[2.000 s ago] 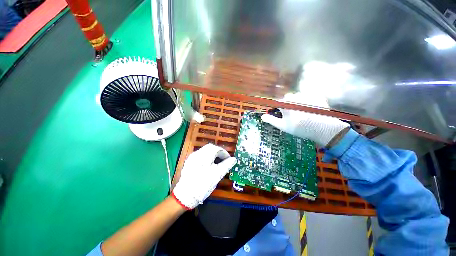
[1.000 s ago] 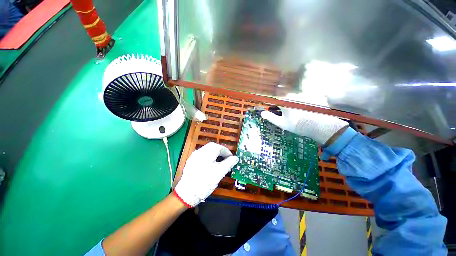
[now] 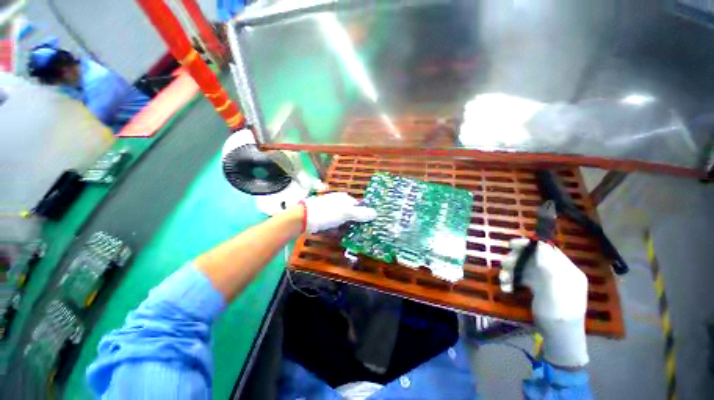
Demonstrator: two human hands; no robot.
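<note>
A green circuit board (image 3: 419, 226) lies on the orange-brown slotted tray (image 3: 376, 283), under the lower edge of the clear hood. My left hand (image 3: 333, 212), in a white glove with a red cuff edge, holds the board's left edge. My right hand (image 3: 557, 285), in a white glove, is at the tray's right part, away from the board. It holds dark-handled cutters (image 3: 546, 223) with the metal tip pointing up and away from me. The picture is somewhat blurred.
The clear hood (image 3: 407, 70) stands over the tray's back. A long black object (image 3: 579, 219) lies at the tray's right rear. A white fan (image 3: 257, 170) stands left. Circuit boards (image 3: 95, 262) sit on the dark conveyor (image 3: 149, 195). A person in blue (image 3: 106, 90) is at upper left.
The view has swung left, showing the conveyor. My right hand has left the board's far edge and moved to the tray's right side, with the cutters now visible. My left hand remains at the board.
</note>
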